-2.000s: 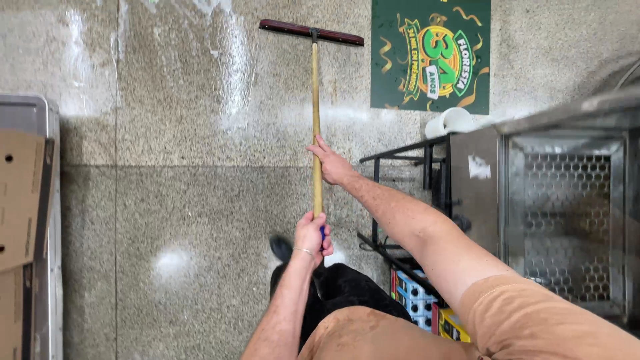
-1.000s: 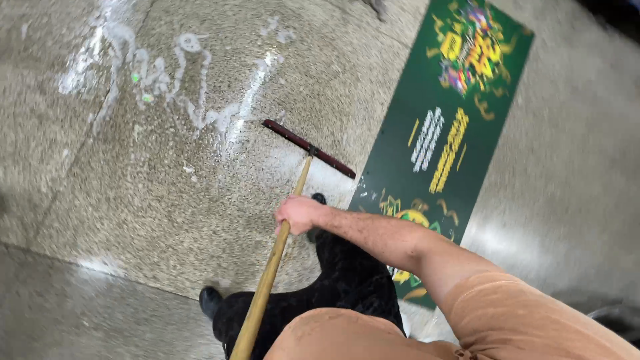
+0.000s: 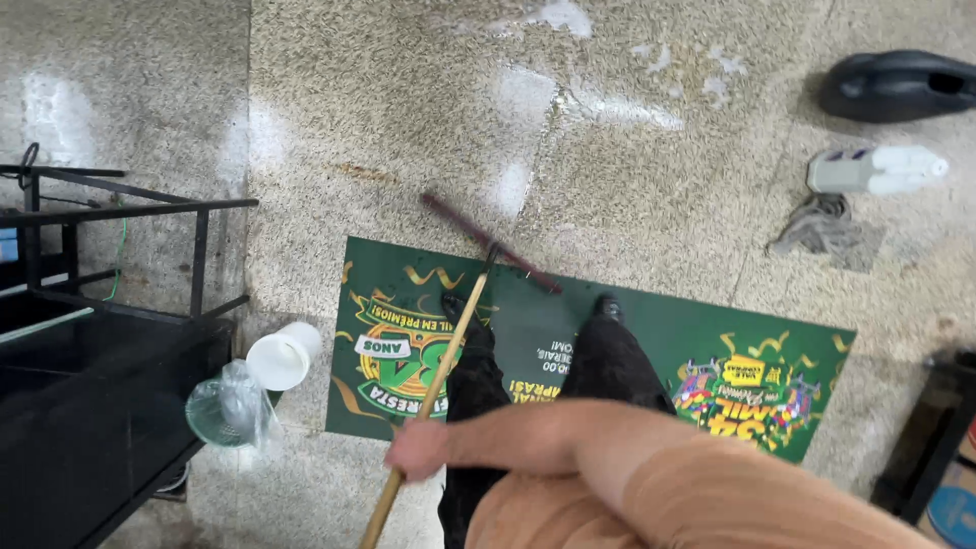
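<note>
My right hand (image 3: 418,450) is closed around the wooden handle (image 3: 450,358) of a floor squeegee. The squeegee's dark red head (image 3: 492,244) lies at a slant across the back edge of a green printed floor mat (image 3: 579,305), left of my right shoe. Both my feet are on the mat, in black shoes and trousers. My left hand is not in view. Wet, whitish patches (image 3: 564,17) shine on the speckled floor beyond the squeegee.
At the right are a white plastic bottle (image 3: 877,169), a grey cloth (image 3: 825,230) and a black object (image 3: 888,85). At the left are a black metal frame (image 3: 200,263), a white cylindrical container (image 3: 284,356) and a clear plastic bag (image 3: 248,412) over a greenish container.
The view has turned strongly. Two seconds ago both hands held the handle; now only my right hand shows on it. The squeegee head has moved from bare floor onto the mat's edge.
</note>
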